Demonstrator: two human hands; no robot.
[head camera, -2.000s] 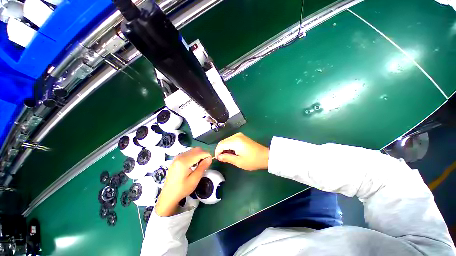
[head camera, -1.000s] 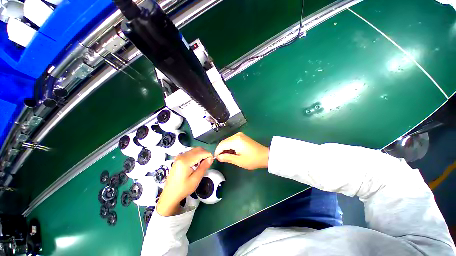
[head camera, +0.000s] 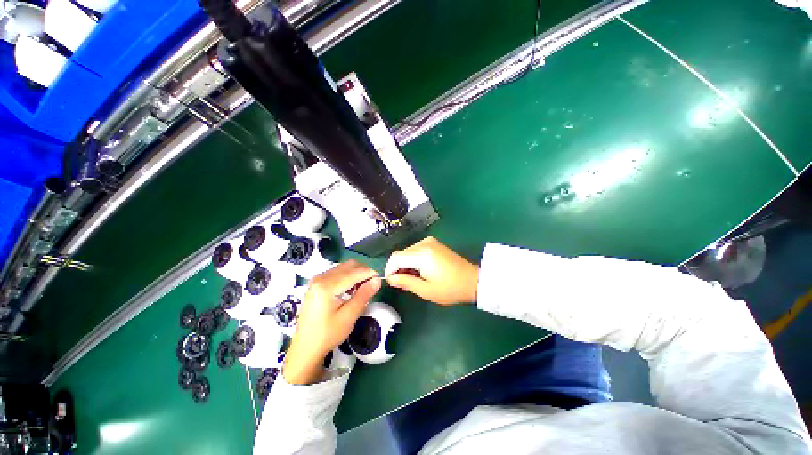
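My left hand (head camera: 328, 313) and my right hand (head camera: 434, 271) meet at the fingertips above the green mat. Between them they pinch a small thin pale part (head camera: 381, 278), too small to identify. A white housing (head camera: 384, 332) with a dark round centre lies just below my hands. More white housings (head camera: 272, 281) stand grouped in rows to the left, partly hidden behind my left hand. Black rings (head camera: 193, 346) lie in a loose pile left of the housings.
A black electric screwdriver (head camera: 312, 111) hangs over a light grey screw feeder (head camera: 405, 174) beyond my hands. A blue bin (head camera: 85, 67) with white parts and metal roller rails are at upper left. A small dark mark (head camera: 557, 195) is on the mat at right.
My hands stay nearly in place, fingertips together. The view has shifted very slightly. Nothing else has visibly moved.
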